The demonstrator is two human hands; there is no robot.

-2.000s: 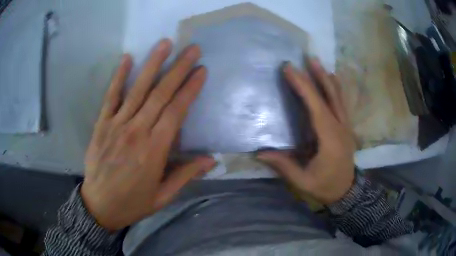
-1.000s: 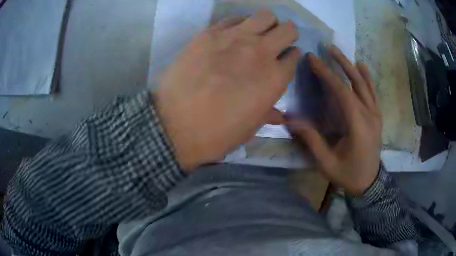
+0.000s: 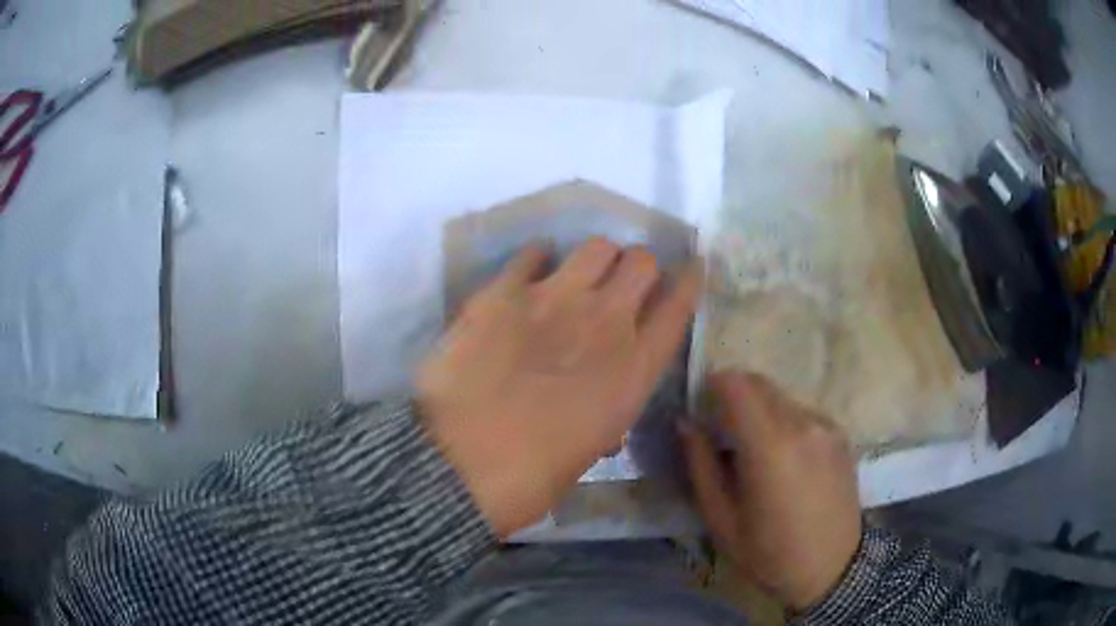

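Observation:
A tan cloth pocket piece lies on a white sheet, its pointed end away from me. The shiny grey pocket template lies on the cloth, mostly hidden under my left hand. My left hand presses down on the template, palm down, with fingers slightly apart. My right hand is at the near right edge of the piece, thumb and fingers closed around the sheet's right edge. The fingertips are blurred. The sheet's right side stands up in a fold.
A steam iron rests at the right, beside scorched cloth. Small metal tools lie beyond it. A white-topped stack and red-handled scissors are at the left. A brown cloth bundle and white sheets lie at the far side.
My left hand has moved from beside the template onto it. My right hand has closed at the sheet's right edge, which is now raised. The view takes in more of the table's far side.

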